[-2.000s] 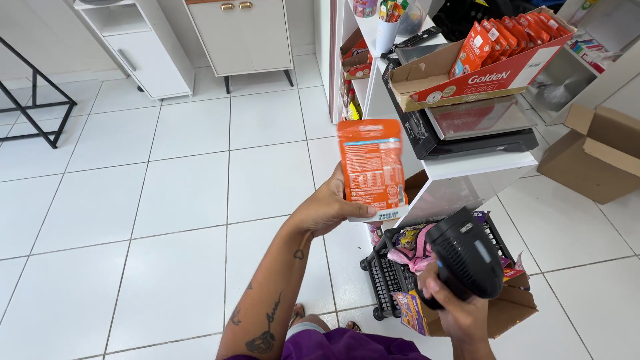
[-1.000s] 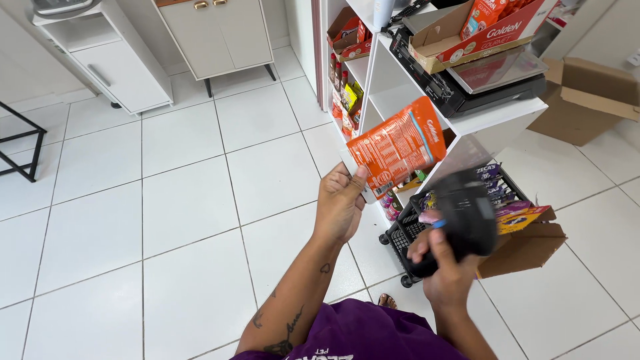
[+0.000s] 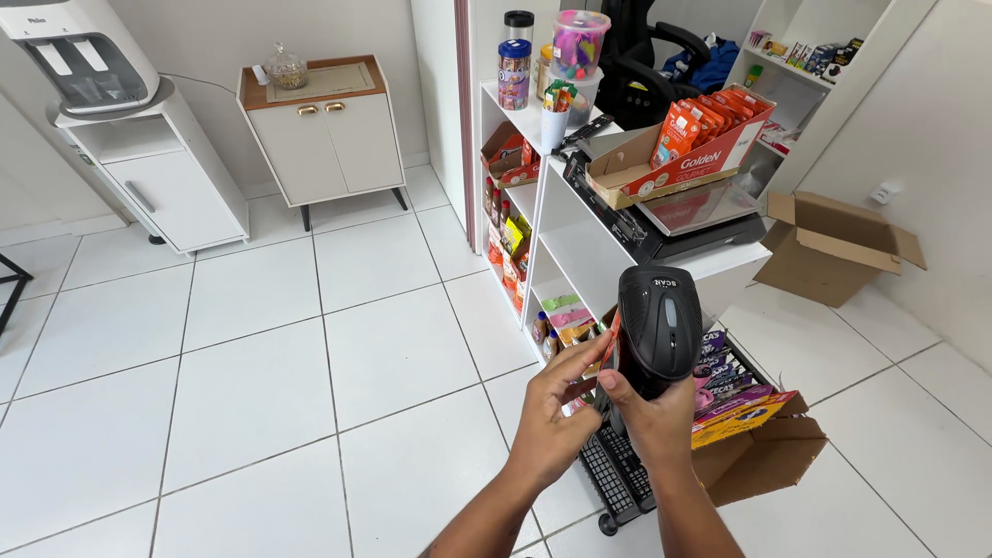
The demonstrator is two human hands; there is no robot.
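Note:
My left hand [image 3: 554,422] grips an orange pouch [image 3: 611,341], turned nearly edge-on and partly hidden by a black handheld barcode scanner [image 3: 660,325]. The scanner is in my right hand [image 3: 659,422], upright beside the pouch, its top toward me; its handle is mostly hidden. The two hands are close together, and whether they touch is unclear. Beyond them, a red and white display box [image 3: 701,167] of similar orange pouches rests on a black scale [image 3: 690,225] on top of the white shelf unit.
Below my hands is a black wheeled basket cart [image 3: 620,473] with colorful packets. An opened cardboard box [image 3: 763,457] adjoins it. Another open carton [image 3: 837,244] stands on the floor by the right wall. White shelves [image 3: 546,232] hold packets and bottles. Two cabinets stand at the back left.
The pouch, earlier with its printed face toward me, is now nearly edge-on. My hands and the scanner have come together. The view has shifted, showing more of the room's far side.

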